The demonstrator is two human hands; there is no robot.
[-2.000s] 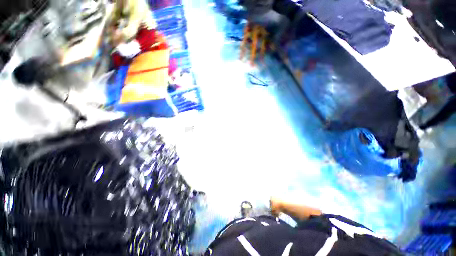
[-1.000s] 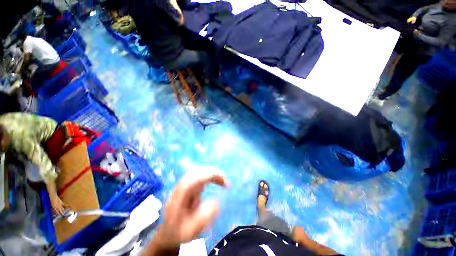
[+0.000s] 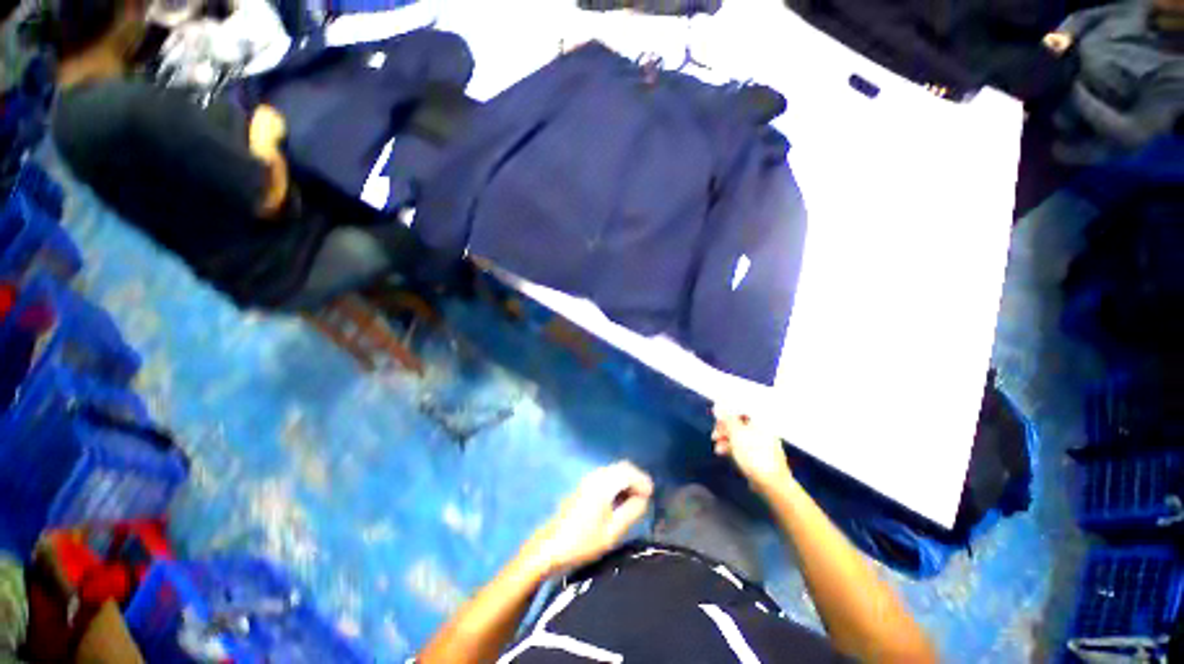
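Note:
A dark navy garment point(image 3: 591, 195), a jacket or coat, lies spread on the white table point(image 3: 896, 285) in front of me, with a hanger hook at its collar. My left hand point(image 3: 604, 516) is in front of my body, short of the table, with its fingers curled and nothing visible in it. My right hand point(image 3: 747, 441) is at the table's near edge, just below the garment's lower corner, with its fingers bent. Whether its fingertips touch anything cannot be told.
A person in dark clothes point(image 3: 169, 182) sits at the table's left side by a wooden stool point(image 3: 364, 331). Another person point(image 3: 1130, 78) is at the far right. Blue crates stand at left point(image 3: 78, 448) and right point(image 3: 1130, 486). Dark cloth point(image 3: 1000, 454) hangs below the table corner.
I have come closer to the white table and the spread garment. My left hand has moved from a raised position toward my body's front. My right hand has come into view.

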